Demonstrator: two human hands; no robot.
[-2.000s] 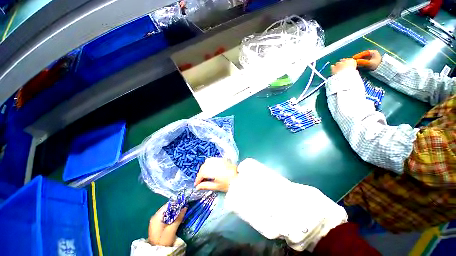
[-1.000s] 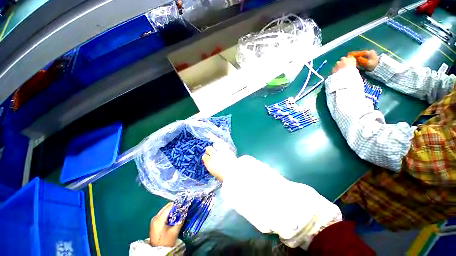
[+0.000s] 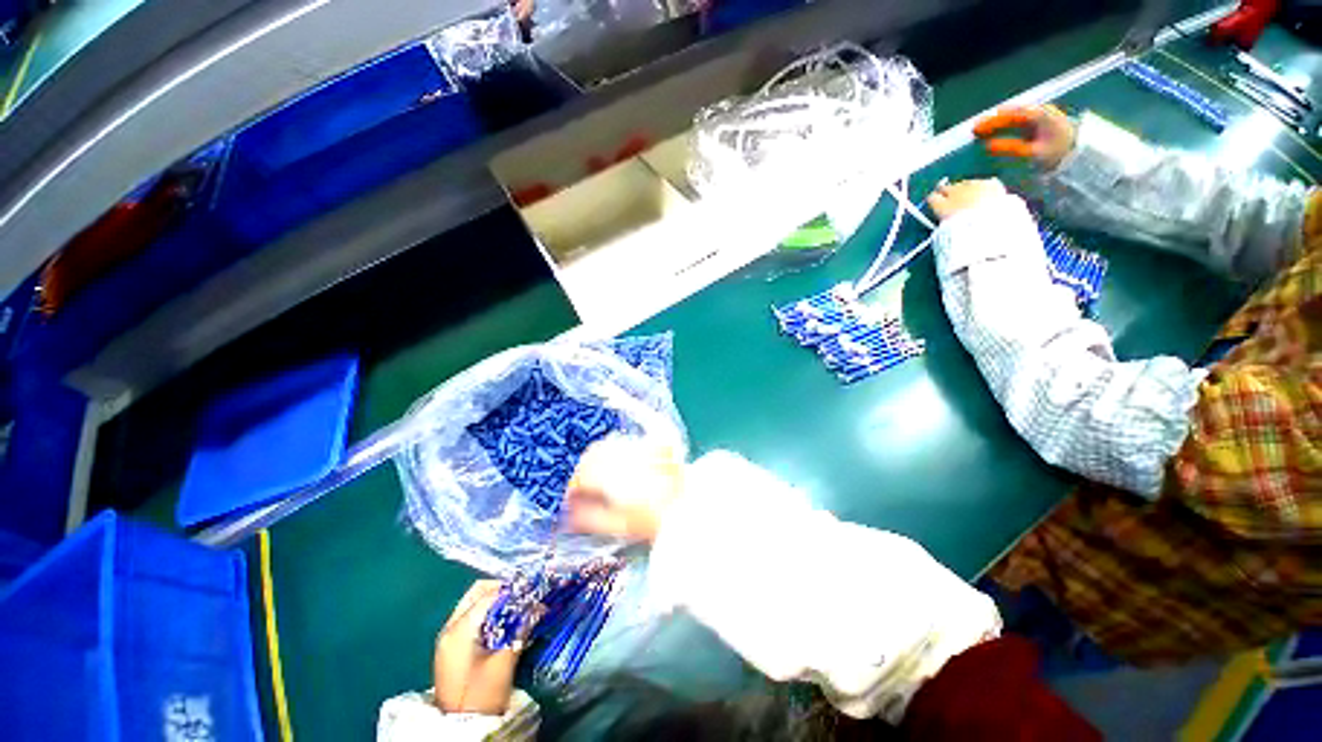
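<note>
My left hand [image 3: 473, 655] is at the bottom, closed around a bundle of blue wire leads [image 3: 510, 615] with pale and silvery tips. More blue leads [image 3: 583, 626] lie side by side just right of it. My right hand [image 3: 624, 490] is blurred, over the near right edge of an open clear bag [image 3: 432, 500]. The bag is full of short blue sleeves [image 3: 537, 435]. The blur hides whether my right fingertips hold a sleeve.
A neighbour's hands [image 3: 969, 194] work at the right, with orange finger covers. Blue-and-white leads [image 3: 853, 336] lie on the green bench [image 3: 754, 420]. Behind are a cream divided box [image 3: 602, 247] and white tubing [image 3: 812, 131]. A blue tray [image 3: 276, 442] and blue crate [image 3: 160, 638] stand left.
My right hand moved from the bag's sleeves back towards the bundle and is now blurred. My left hand stays about in place. The neighbour's hands have moved apart.
</note>
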